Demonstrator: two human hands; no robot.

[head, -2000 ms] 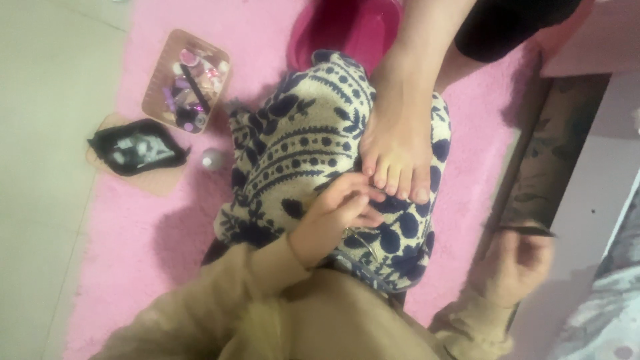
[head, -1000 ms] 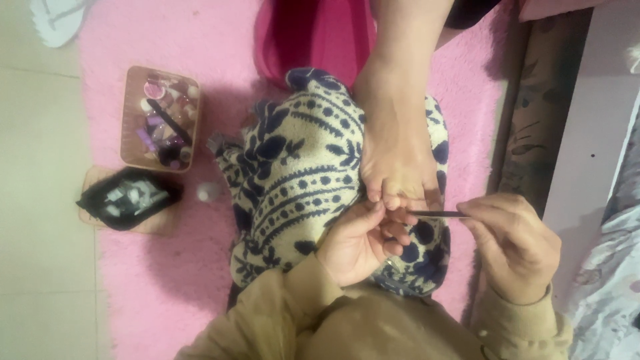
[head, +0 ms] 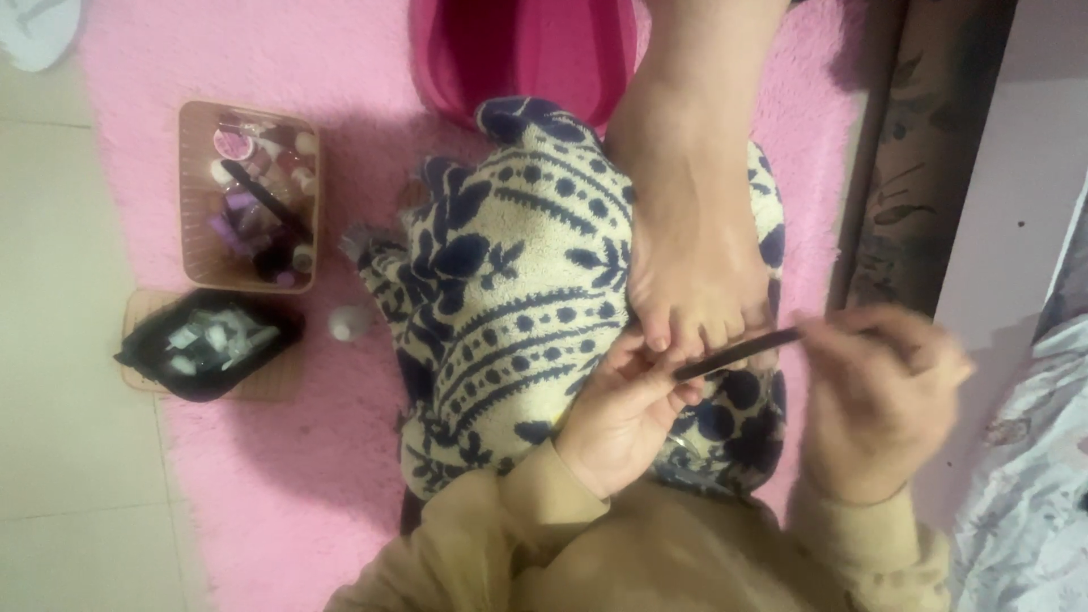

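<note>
A person's bare foot (head: 701,246) rests on a blue-and-cream patterned towel (head: 518,340), toes pointing down the view. My left hand (head: 625,408) is at the toes, its fingers closed around one of them; which one is hard to tell. Between the thumb and fingers of my right hand (head: 884,391), somewhat blurred, is one end of a dark nail file (head: 739,353). The file slants down to the left across the toe tips, its far end by my left thumb. Whether it touches a nail cannot be told.
A magenta plastic tub (head: 527,51) stands beyond the towel. On the pink rug (head: 365,476) at left are a basket (head: 189,204) of small bottles, a black pouch (head: 285,336) holding pale pieces and a small white-capped bottle (head: 347,323). Patterned fabric (head: 1028,476) lies at right.
My left hand has gone from open beside the toes to holding a toe. The file, level a second ago, now slants across the toes. The view has come closer.
</note>
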